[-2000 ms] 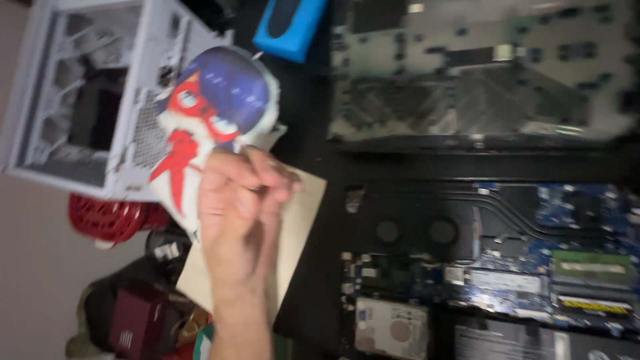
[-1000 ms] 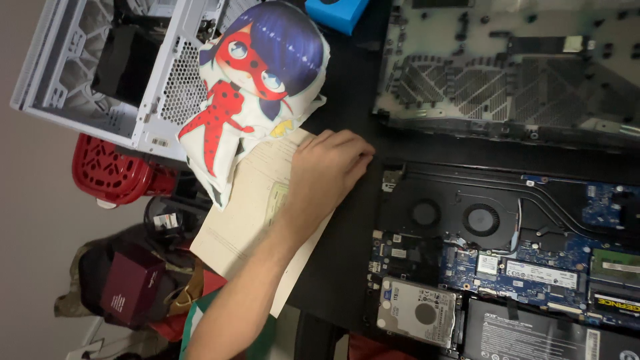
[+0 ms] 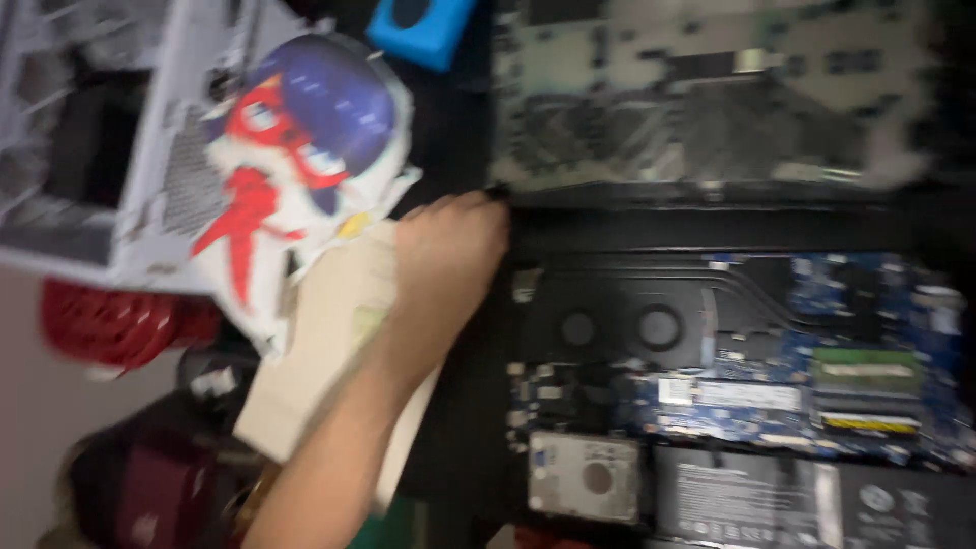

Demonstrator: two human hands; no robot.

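My left hand point(image 3: 454, 252) reaches in from the bottom, blurred, with its back up and its fingers curled down at the corner of a beige paper or folder point(image 3: 305, 381). Its fingertips are hidden, so whether they hold anything cannot be told. Just left of it lies a doll-shaped cushion point(image 3: 320, 114) printed with a red-masked figure. To the right sits an opened laptop base point(image 3: 610, 305) with two fans, a metal hard drive point(image 3: 583, 476), a green memory module point(image 3: 865, 370) and a black battery point(image 3: 747, 496). Above it lies the laptop's bottom cover point(image 3: 709, 137), inner side up. My right hand is out of view.
A white computer case point(image 3: 137, 229) stands at the upper left. Near the top edge is a blue object point(image 3: 423, 34) with a dark round area. A red perforated basket point(image 3: 114, 324) and a maroon box point(image 3: 164, 488) are at the lower left. The black table point(image 3: 465, 427) shows between paper and laptop.
Two seconds ago my left hand was raised beside the cushion's lower part with its fingers drawn together; it has since moved right, to the paper's corner. The laptop parts have not plainly moved.
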